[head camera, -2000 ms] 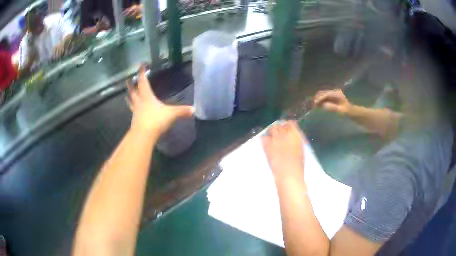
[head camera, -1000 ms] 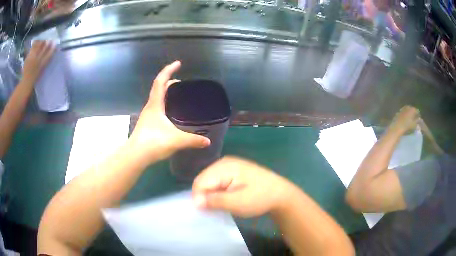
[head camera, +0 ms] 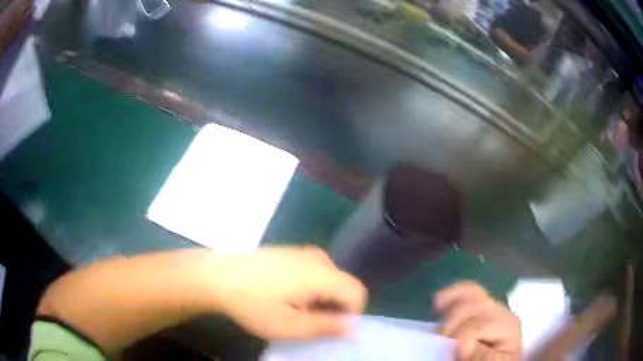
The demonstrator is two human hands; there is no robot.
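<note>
My left hand [head camera: 289,292] grips the left end of the upper edge of a thin white protective bag [head camera: 381,342] at the bottom of the view. My right hand [head camera: 483,321] holds the bag's right end; its fingers are blurred. The bag's lower part is cut off by the frame. A dark unit [head camera: 423,204] with a smooth black top stands on the green bench just beyond the bag, touched by neither hand. A flat stack of empty white bags [head camera: 225,187] lies on the bench beyond my left forearm.
A dark belt [head camera: 338,106] runs behind the bench's worn reddish-brown strip [head camera: 166,95]. A whitish bagged item [head camera: 571,211] shows blurred at right. More white sheets [head camera: 539,307] and a neighbour's forearm [head camera: 582,328] are at lower right. Another white piece [head camera: 21,102] is at far left.
My left hand has let go of the dark unit and now holds the bag along with my right hand. The unit stands alone. The view has turned and tilted.
</note>
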